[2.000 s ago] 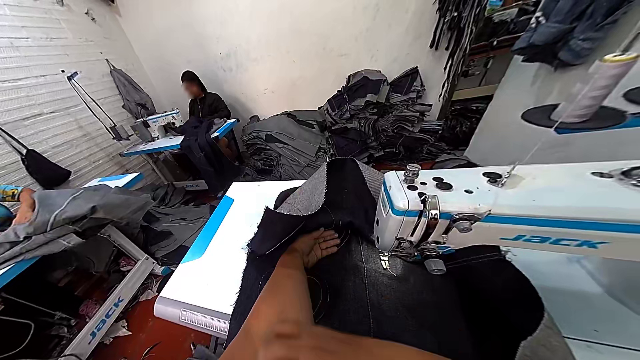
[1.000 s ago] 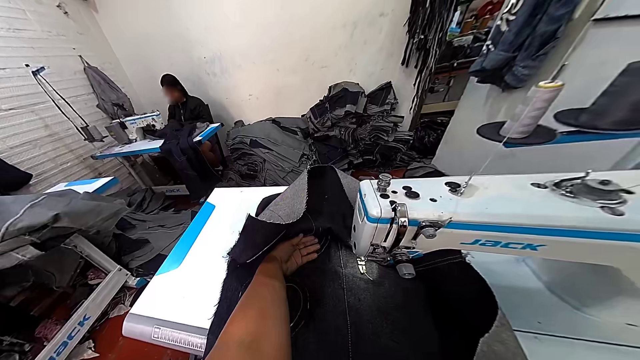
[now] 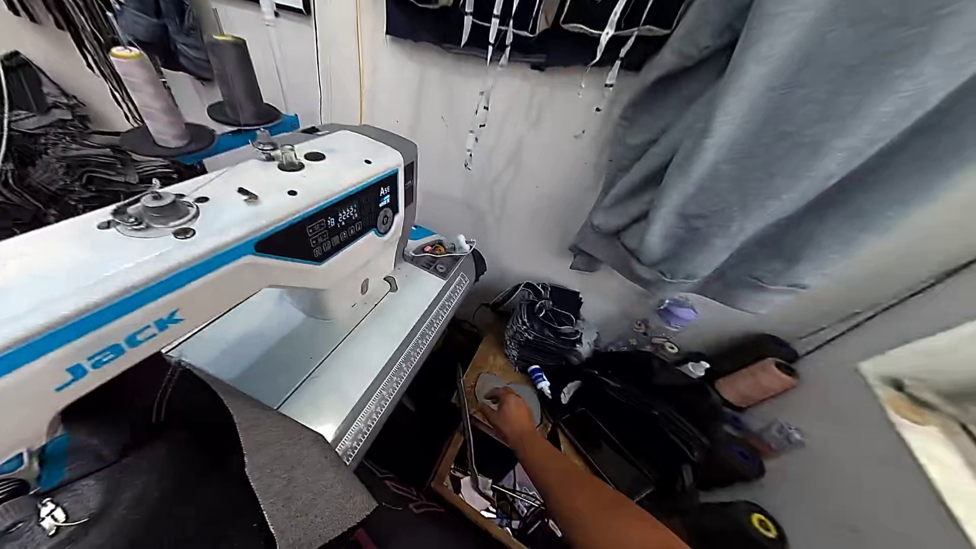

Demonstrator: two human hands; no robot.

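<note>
My right hand point(image 3: 507, 412) reaches down to the right of the sewing machine, its fingers pinching the edge of a flat grey rounded piece point(image 3: 526, 398) on a wooden surface. The white Jack sewing machine point(image 3: 221, 252) fills the left of the view. Dark denim fabric point(image 3: 160, 465) with a grey underside lies under its arm and hangs past the table edge. My left hand is not in view.
A wooden drawer point(image 3: 450, 473) holds tools and scraps. Beside my hand are a small blue and white tube point(image 3: 539, 379), a dark cloth bundle point(image 3: 543, 324) and a pink thread cone point(image 3: 756, 383). A grey cloth point(image 3: 732, 152) hangs at the right.
The view has swung far to the right. The hand that lay on the denim by the needle is out of view, and my right hand now holds a grey piece beside the machine.
</note>
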